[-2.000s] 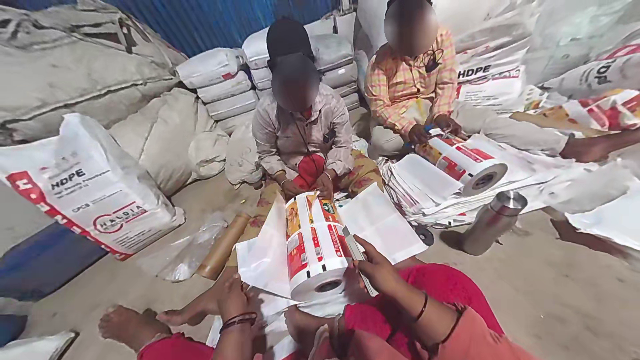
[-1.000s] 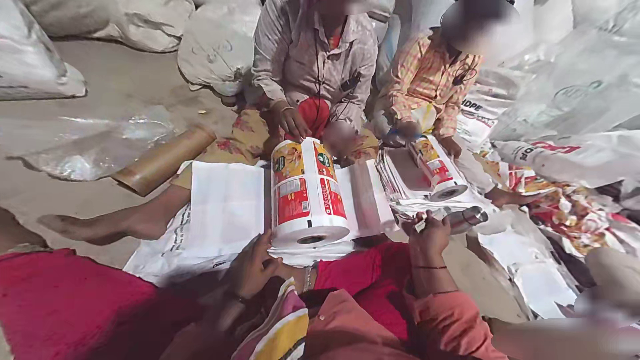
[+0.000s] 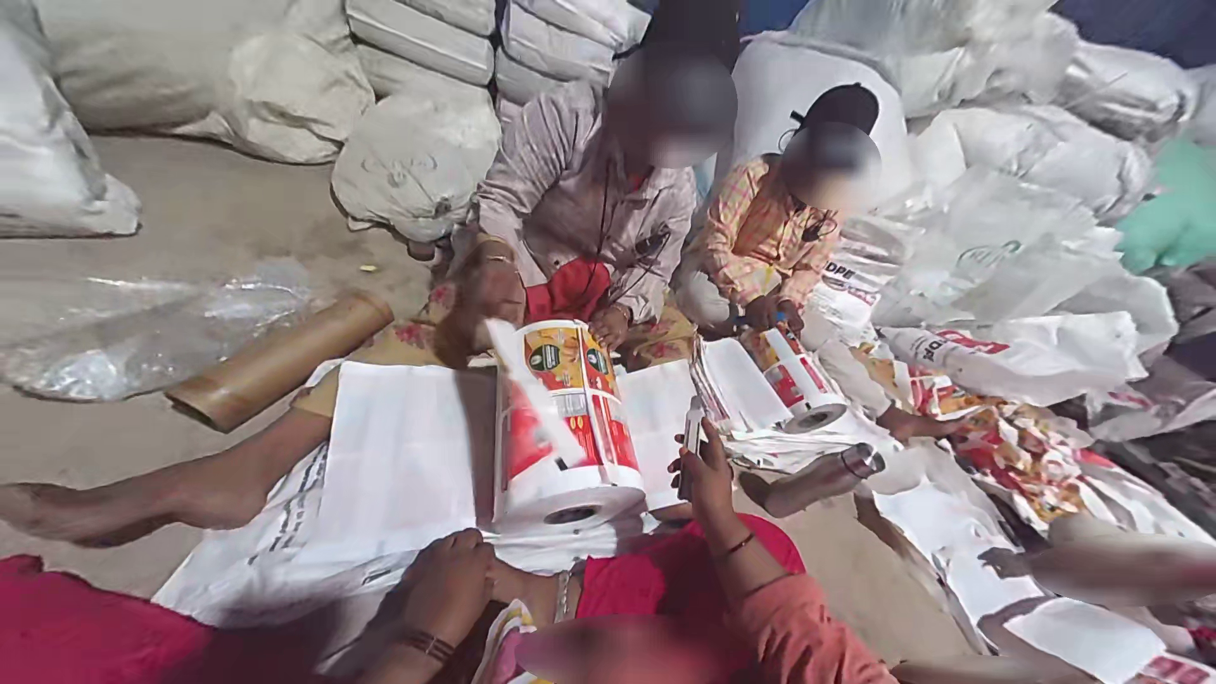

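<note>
A large roll of printed packaging film [image 3: 570, 427] lies in front of me, its cardboard core end facing me, with a loose sheet lifting at its left side. White sheets [image 3: 404, 456] are spread beside and under it. Upright in my right hand [image 3: 708, 472], just right of the roll, is a slim cutter-like tool [image 3: 692, 446]. My left hand [image 3: 451, 579] rests near the lower left of the roll, by my ankle; whether it holds anything is not visible. Across the roll sits a person in a light shirt [image 3: 570, 180], one blurred hand by the roll's left side and the other at its far edge.
Another person in a checked shirt [image 3: 774, 228] works at a smaller film roll [image 3: 793, 375]. A steel bottle [image 3: 826, 480] lies on the right, near scrap film [image 3: 1026, 456]. On the left are a cardboard tube [image 3: 285, 356] and clear plastic [image 3: 161, 323]. Stuffed sacks [image 3: 418, 157] line the back.
The steel bottle stood upright two seconds ago and now lies on its side. A sheet has lifted at the roll's left. My left hand has moved back from the roll.
</note>
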